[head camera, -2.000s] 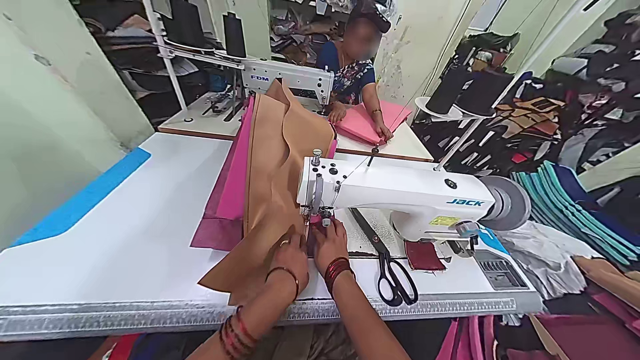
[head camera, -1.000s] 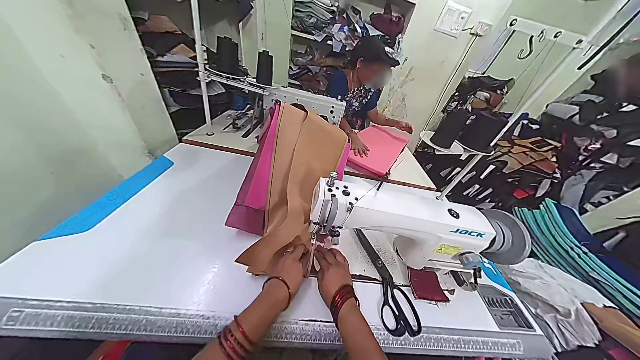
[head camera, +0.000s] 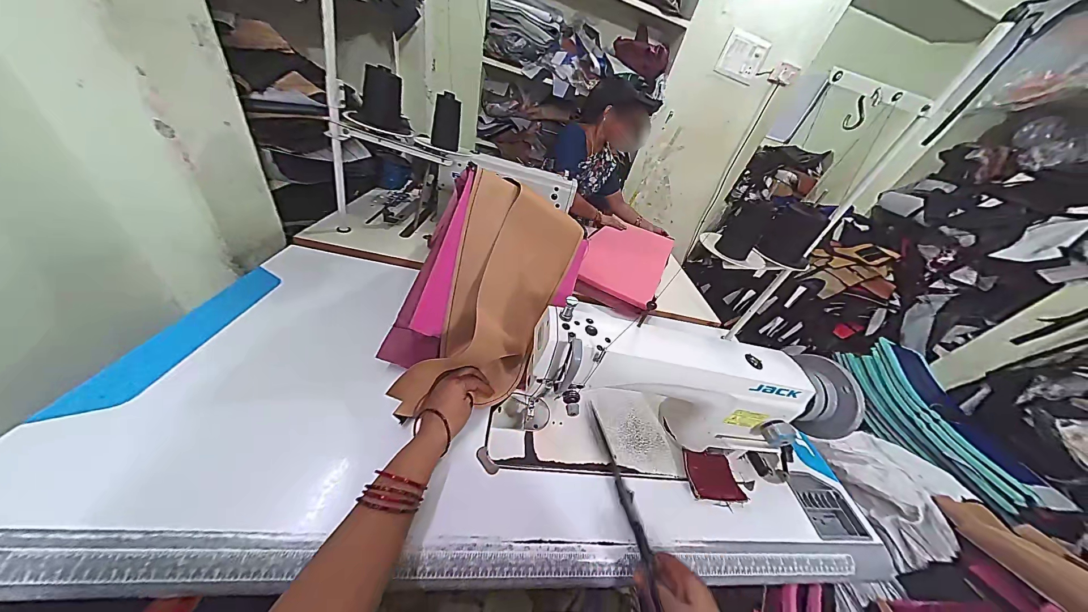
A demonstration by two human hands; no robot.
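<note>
My left hand (head camera: 450, 398) grips the lower end of a tan material piece (head camera: 510, 263), which lies draped with magenta and maroon pieces (head camera: 410, 336) left of the white sewing machine (head camera: 680, 365). At the table's front edge my right hand (head camera: 676, 585) holds the black scissors (head camera: 629, 506) by the handles, their blades pointing away toward the machine bed. The machine's needle area (head camera: 537, 412) is to the right of my left hand. A small dark red scrap (head camera: 714, 476) lies under the machine's right end.
Along the front edge runs a measuring tape strip (head camera: 476, 563). Behind, a co-worker (head camera: 599, 161) handles pink sheets (head camera: 625, 263) at a second machine table. Thread cones (head camera: 756, 229) stand on a holder behind the machine. Teal pieces (head camera: 935, 425) and white cloth (head camera: 884, 484) are piled at right.
My right hand has left the needle area and moved to the table's front edge, taking hold of the scissors that lay beside the machine. My left hand has moved left with the tan piece.
</note>
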